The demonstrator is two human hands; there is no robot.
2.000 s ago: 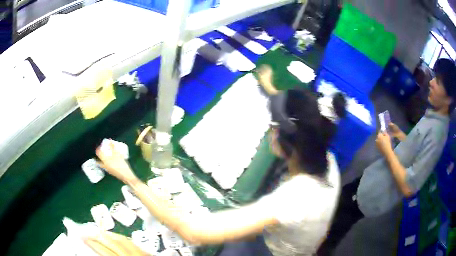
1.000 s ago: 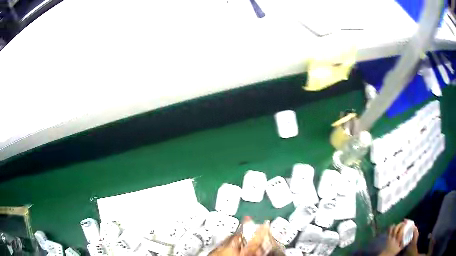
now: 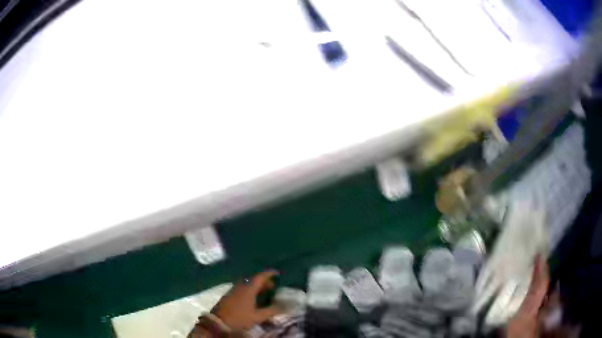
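Note:
My left hand (image 3: 241, 305) is low in the head view, fingers apart, beside a white adapter (image 3: 289, 300) at the left end of the pile; whether it touches it is blurred. More white adapters (image 3: 325, 285) lie to the right along the bottom edge. A hand at the lower right, apparently my right hand (image 3: 533, 304), is partly cut off and blurred. It holds a limp white cloth (image 3: 518, 254) that hangs across the front of the adapter rows. Single adapters stand apart under the shelf, one left (image 3: 206, 244) and one right (image 3: 394, 179).
A long white shelf (image 3: 198, 132) crosses above the green bench (image 3: 297, 228). A yellow card (image 3: 455, 135) hangs from its edge near the grey post (image 3: 535, 125). A tan pot (image 3: 455, 191) stands at the post. Adapter rows (image 3: 564, 175) lie right. White sheet (image 3: 165, 317) lies lower left.
My hands, together at the bottom centre before, are now apart. The white cloth now shows at the right. A second single adapter now shows under the shelf at left.

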